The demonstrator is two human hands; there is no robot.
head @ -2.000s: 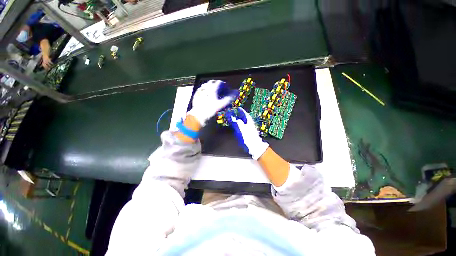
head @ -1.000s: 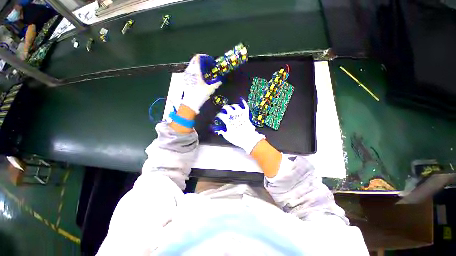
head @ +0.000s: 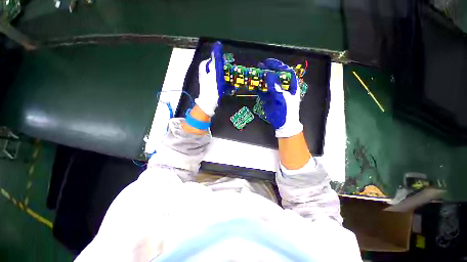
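My left hand (head: 210, 81), in a white glove with blue palm, grips the left end of a board strip (head: 253, 78) with yellow and black parts. My right hand (head: 282, 100), gloved the same, grips its right end. The strip is held roughly level above the black tray (head: 302, 138). A small green board (head: 241, 117) lies in the tray below the strip. Other boards lie behind and beside my right hand, which partly hides them. A thin yellow stick (head: 247, 95) shows between my hands.
A white sheet (head: 335, 120) borders the tray. A yellow stick (head: 368, 91) lies on the green bench at right. A metal device (head: 417, 183) stands at the bench edge beside an open brown carton (head: 381, 222). A blue cord (head: 170, 108) runs from my left wrist strap.
My left hand has brought the strip down and rightward over the tray, turning it nearly level. My right hand has risen and taken its right end. The view has shifted.
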